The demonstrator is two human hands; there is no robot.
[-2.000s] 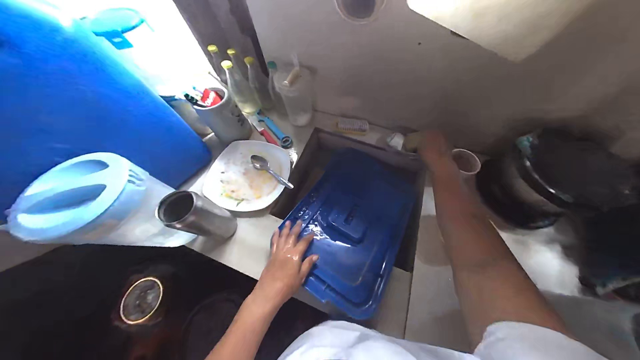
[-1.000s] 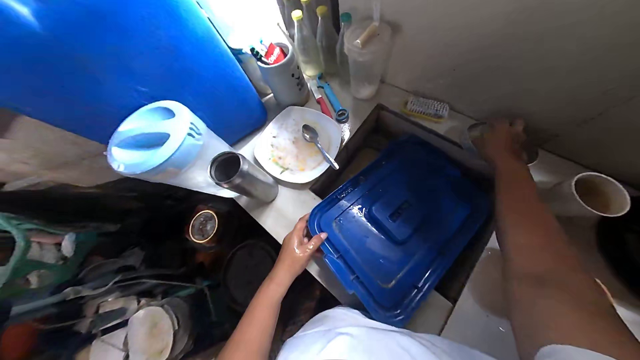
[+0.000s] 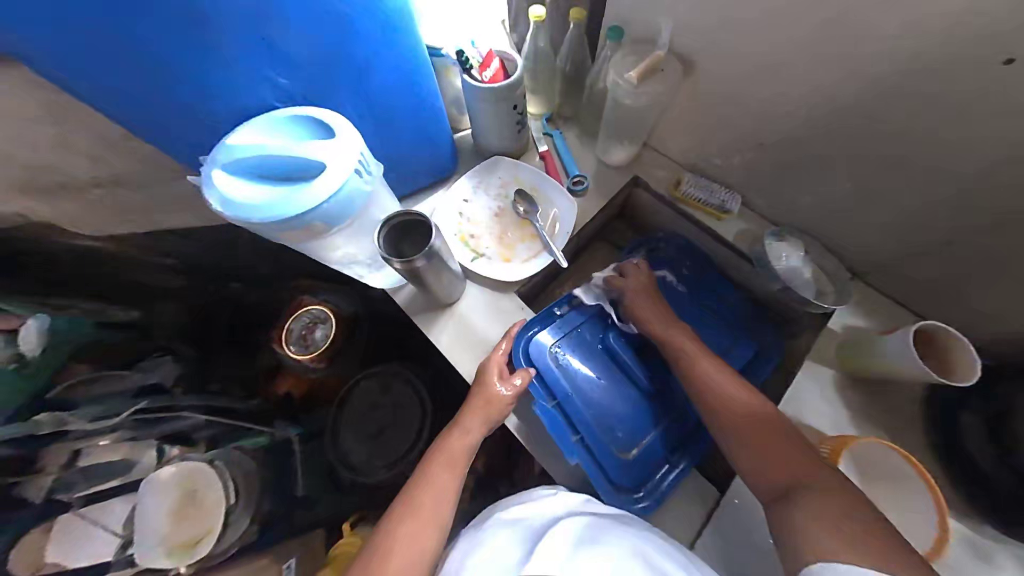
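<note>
A blue plastic lid (image 3: 592,384) lies tilted over a dark-walled sink (image 3: 632,196), with more blue plastic behind it inside the basin. My left hand (image 3: 500,384), wet with some suds, grips the lid's left corner between thumb and fingers. Near the lid's upper edge, my right hand (image 3: 640,296) presses a soapy whitish cloth or sponge (image 3: 598,292) against it. Left of the sink sits a soiled white plate (image 3: 492,232) with a metal spoon (image 3: 538,224) on it. A steel tumbler (image 3: 424,260) stands beside the plate.
A lidded pitcher (image 3: 296,184), a mug of brushes (image 3: 496,112), bottles (image 3: 540,68), a peeler (image 3: 566,156) and a red-handled knife (image 3: 548,160) stand or lie behind. A scrub brush (image 3: 706,196), a clear bowl (image 3: 800,268), a cup (image 3: 944,352) and an orange-rimmed container (image 3: 904,480) line the right side.
My right hand has come from the counter behind the sink onto the blue lid, with the soapy cloth or sponge in it. My left hand has gone from resting flat on the lid to gripping its edge.
</note>
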